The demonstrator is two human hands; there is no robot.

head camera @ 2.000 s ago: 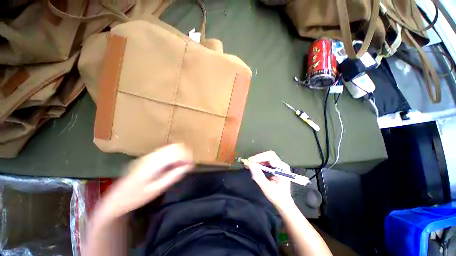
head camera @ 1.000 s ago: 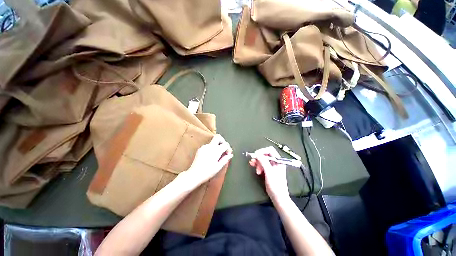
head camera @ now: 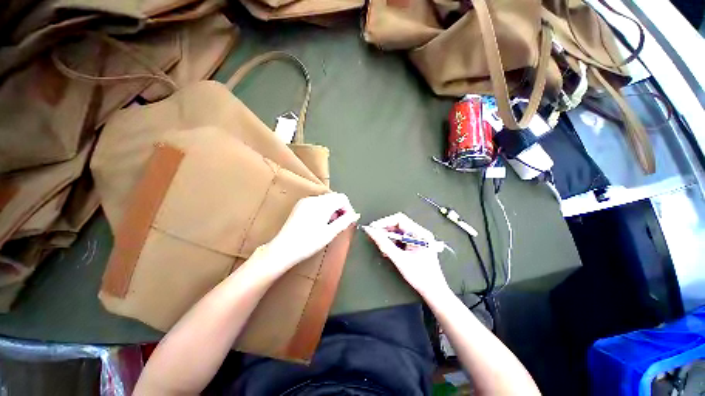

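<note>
A brown tote bag (head camera: 209, 186) lies tilted on the green-covered table, its base with reddish-brown trim (head camera: 321, 298) toward the right and near edge. My left hand (head camera: 313, 224) pinches the bag's right edge near the upper end of that trim. My right hand (head camera: 406, 244) holds a white pen tool (head camera: 410, 240) like a pen, its tip pointing left, close beside my left fingertips. Whether the tip touches the bag is hard to tell. One handle (head camera: 305, 93) and a white tag (head camera: 286, 128) show at the bag's far side.
A second pen tool (head camera: 450, 215) lies right of my right hand, its black cord running to the near edge. A red can (head camera: 470, 133) stands by plugs and cables. Bag piles lie left (head camera: 46, 124) and back right (head camera: 441, 46). A plastic-lined bin (head camera: 54, 352) and blue crate (head camera: 645, 348) sit below.
Since two seconds ago, my left hand has come onto the bag's right edge and the bag has turned. In the last second, my right hand's tool has moved left, closer to my left fingertips.
</note>
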